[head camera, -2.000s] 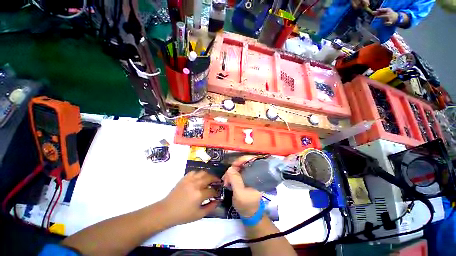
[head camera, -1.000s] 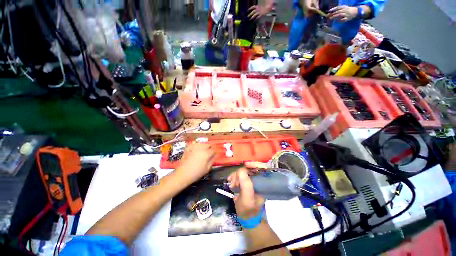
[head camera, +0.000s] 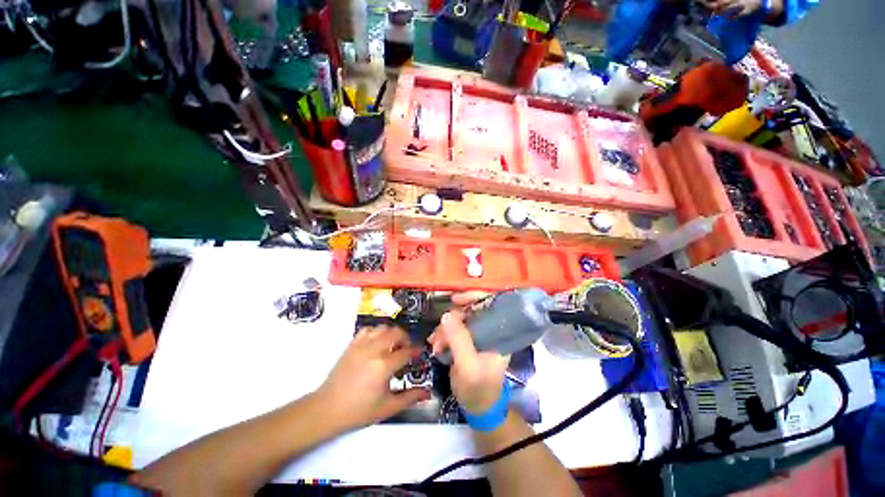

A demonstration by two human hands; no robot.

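My left hand is bare and rests on the black mat, its fingers and thumb around a small round black and silver unit. My right hand, with a blue band at the wrist, holds the thick grey electric screwdriver slanted, its cable end up to the right. Its working end points down at the unit beside my left fingertips; the tip is hidden by my fingers.
A small dark cluster lies on the white sheet. The red-orange tray is behind the mat. A whitish roll and black cable are right. The orange multimeter is left. A person's hand shows at the back.
My left hand has come back from the red-orange tray to the unit on the mat. The screwdriver now slants down at the unit. The camera view has shifted.
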